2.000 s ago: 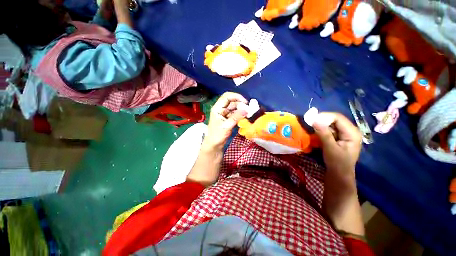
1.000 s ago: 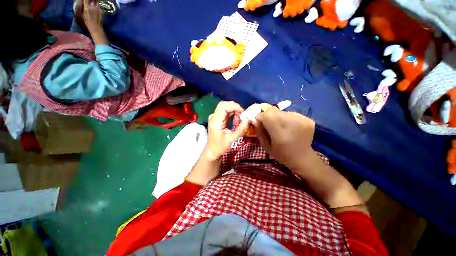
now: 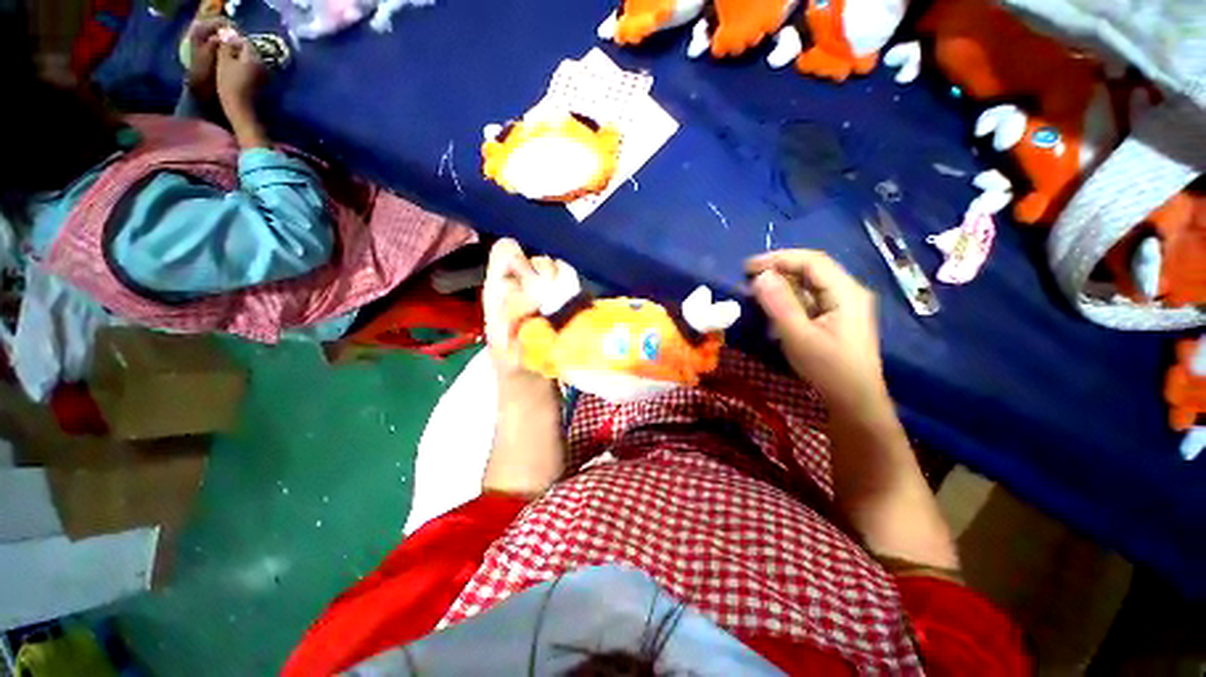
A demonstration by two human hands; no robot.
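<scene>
An orange plush crab (image 3: 619, 347) with blue eyes and a white belly is held upright above the checked apron. My left hand (image 3: 520, 307) grips it at its left claw. Its other white claw (image 3: 710, 311) sticks up free. My right hand (image 3: 823, 315) is raised to the right of the crab, apart from it, with thumb and fingertips pinched together. Whether they hold a needle or thread is too small to tell. Another crab (image 3: 553, 161) lies belly up on white paper (image 3: 638, 122). Thread snips (image 3: 902, 262) lie on the blue cloth beside a pale pink piece (image 3: 965, 247).
More orange crabs (image 3: 846, 33) lie along the table's far side and right, near a whitish woven sack (image 3: 1104, 271). A dark patch (image 3: 809, 159) lies on the cloth. A person in a pink checked apron (image 3: 318, 251) sits at the left. A white bag (image 3: 443, 437) is by my left forearm.
My hands were together over the crab a second ago. Now my right hand has moved off to the right, and my left hand has moved left, bringing the crab's face back into view.
</scene>
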